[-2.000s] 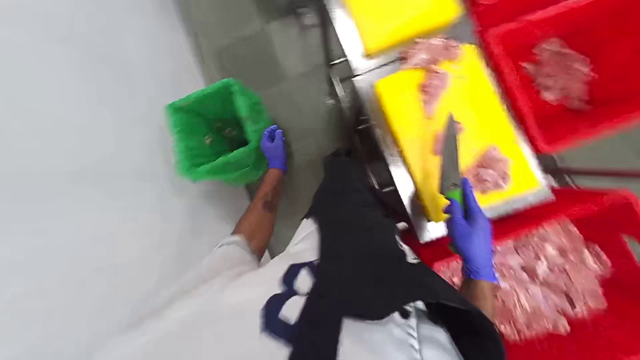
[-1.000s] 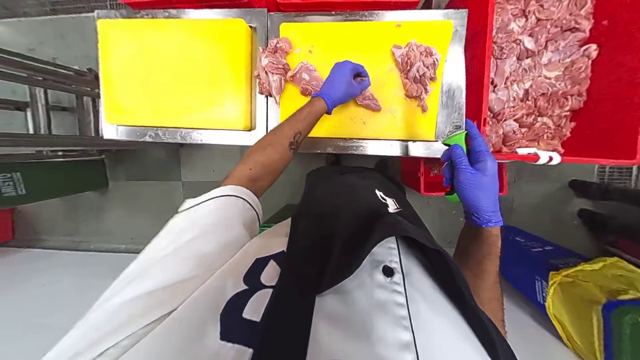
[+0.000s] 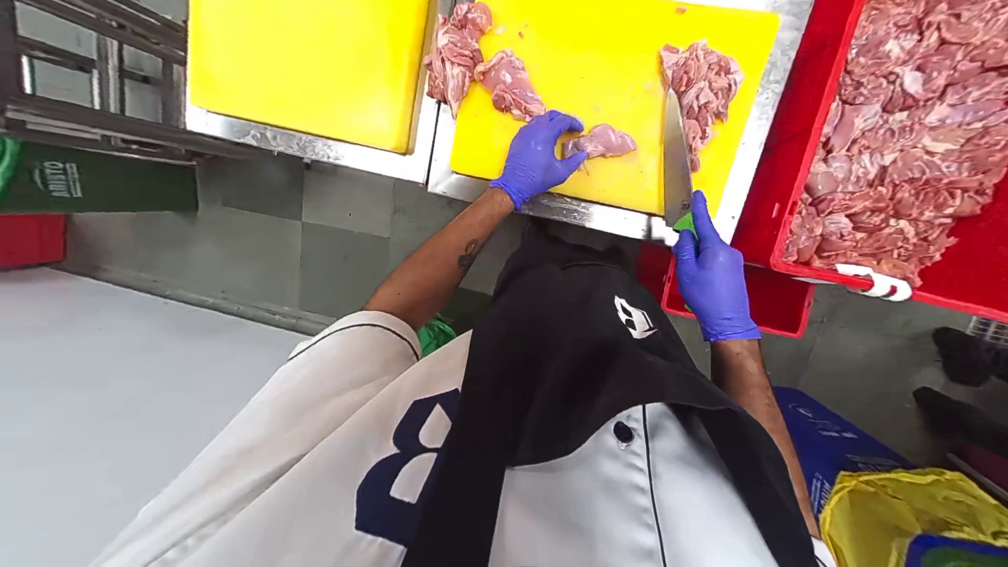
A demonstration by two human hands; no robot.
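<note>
My left hand (image 3: 543,156), in a purple glove, has thumb and fingers at the left end of a small piece of raw meat (image 3: 602,142) on the yellow cutting board (image 3: 598,71). My right hand (image 3: 713,272), gloved alike, grips the green handle of a knife (image 3: 676,165); its blade points up the board, beside a pile of cut raw meat (image 3: 703,87). Another raw meat piece (image 3: 510,85) lies above my left hand, next to a heap of meat (image 3: 457,55) at the board's left edge.
A second yellow board (image 3: 307,71) lies to the left. At the right stands a red crate (image 3: 811,142) full of raw meat, with a smaller red container (image 3: 776,299) below the table edge. A bin with a yellow liner (image 3: 913,504) is at lower right.
My left hand was over a green basket two seconds ago, then came to the meat on the board. The knife blade now lies over the board near the right pile. The view has turned greatly.
</note>
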